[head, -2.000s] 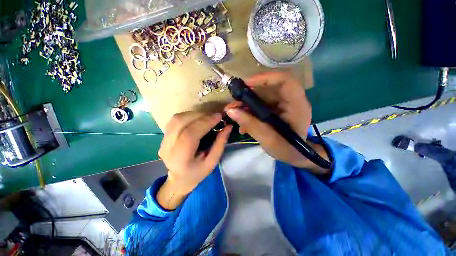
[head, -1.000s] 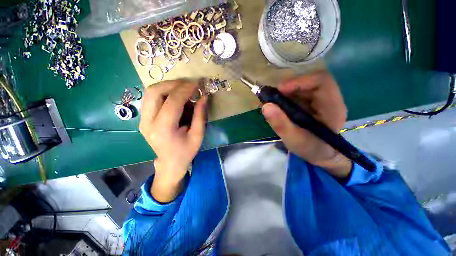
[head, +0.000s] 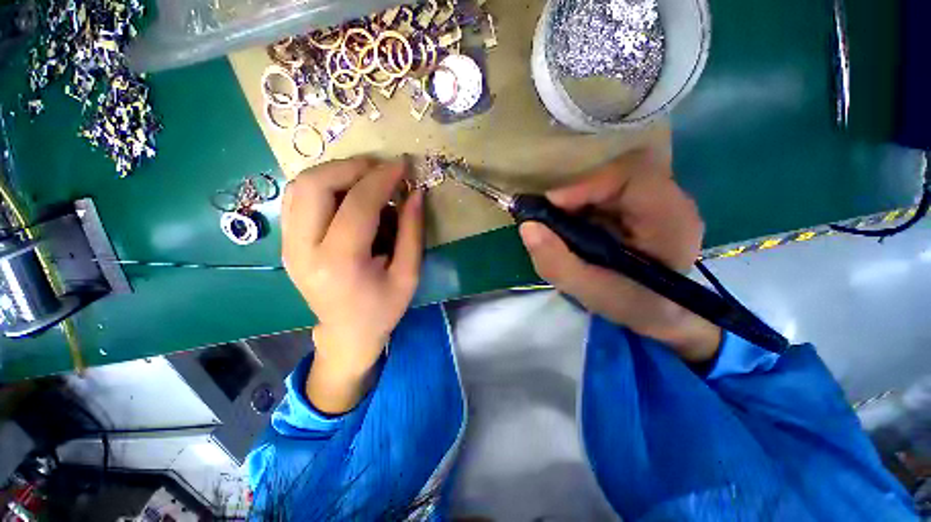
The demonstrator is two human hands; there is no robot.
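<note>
My right hand [head: 623, 250] holds the black soldering iron [head: 653, 273], its silver tip pointing left at small terminals [head: 439, 168] on the tan work board [head: 510, 194]. My left hand [head: 352, 245] is at the board's lower left, thumb and fingertips closed around a ring coil [head: 400, 192] beside those terminals; the fingers partly hide it. Thin solder wire [head: 204, 266] runs from the solder reel [head: 29, 280] to my left hand. A pile of ring coils [head: 352, 66] lies at the board's top, with a small round white-faced pot [head: 456, 84] at its right.
A white tub of silvery crumbs [head: 547, 87] stands at the board's upper right. Loose terminals [head: 117, 117] lie heaped at upper left. A few rings with terminals [head: 241, 226] lie left of the board. Clear plastic [head: 235, 29] covers the top. Tweezers [head: 841, 66] lie at right.
My hands have separated; the left moved up and left to the small terminals. The right first moved right, and the iron's tip has since come down left onto the terminals.
</note>
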